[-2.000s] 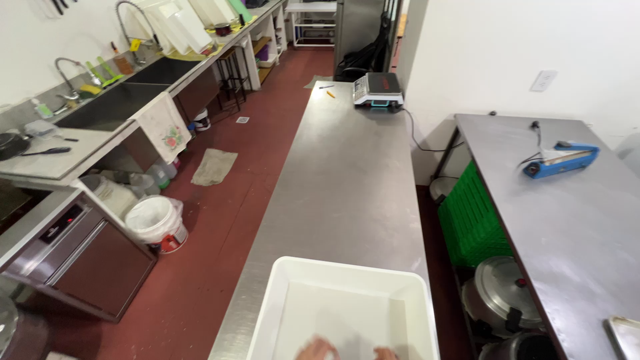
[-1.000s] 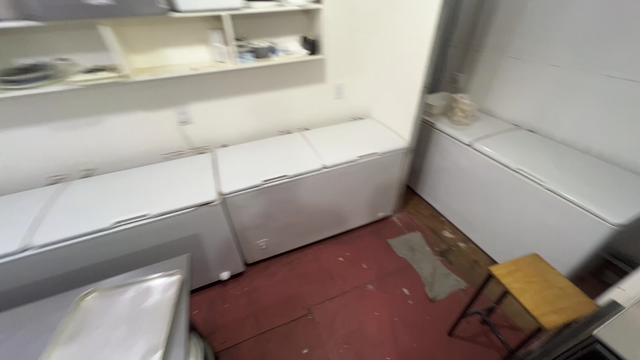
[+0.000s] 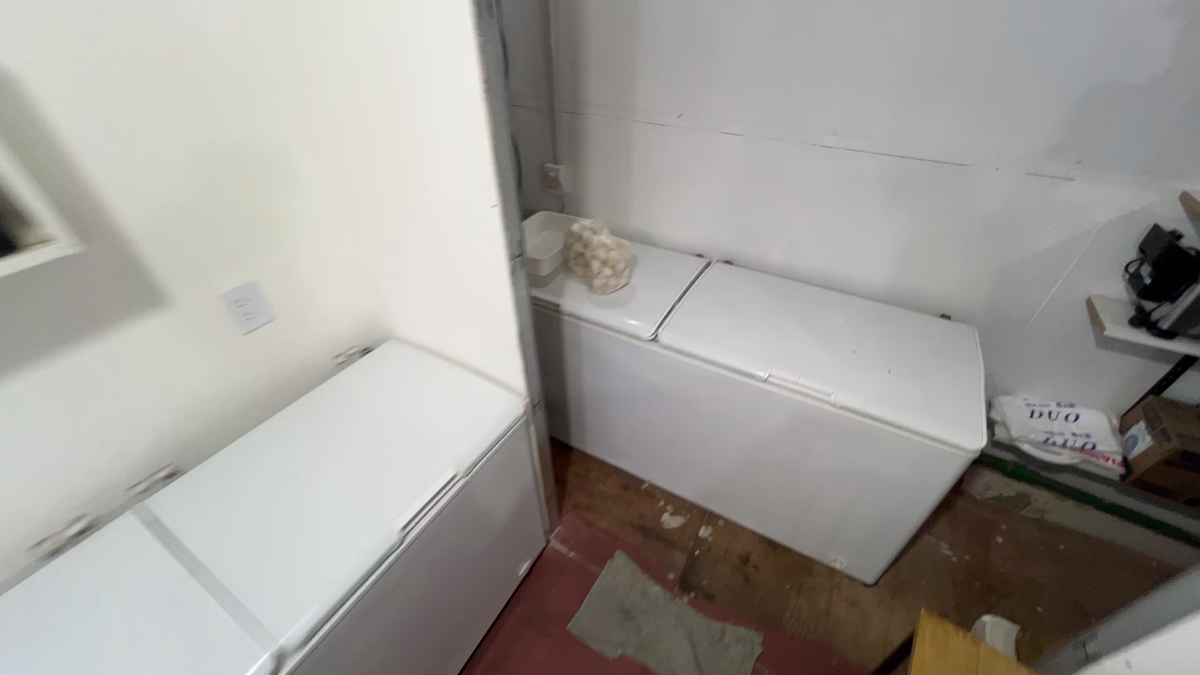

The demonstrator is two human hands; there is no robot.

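Observation:
Neither of my hands shows in the head view now, so what they hold or touch cannot be seen. A white chest freezer (image 3: 750,431) with a two-part lid stands along the back wall. On its left lid, a clear plastic bag of pale round pieces (image 3: 598,257) rests against a white plastic tub (image 3: 547,242). Another white chest freezer (image 3: 328,450), also closed, runs along the near left wall.
A grey cloth (image 3: 666,619) lies on the red and brown floor. At the lower right is a wooden stool (image 3: 956,649). A printed white sack (image 3: 1059,431), a cardboard box (image 3: 1167,445) and a wall shelf (image 3: 1144,323) are at the right. A wall edge (image 3: 516,244) divides the freezers.
The view has swung far round from the steel table to the freezers. Two seconds ago both hands were at a white tub on that table; now neither is in view.

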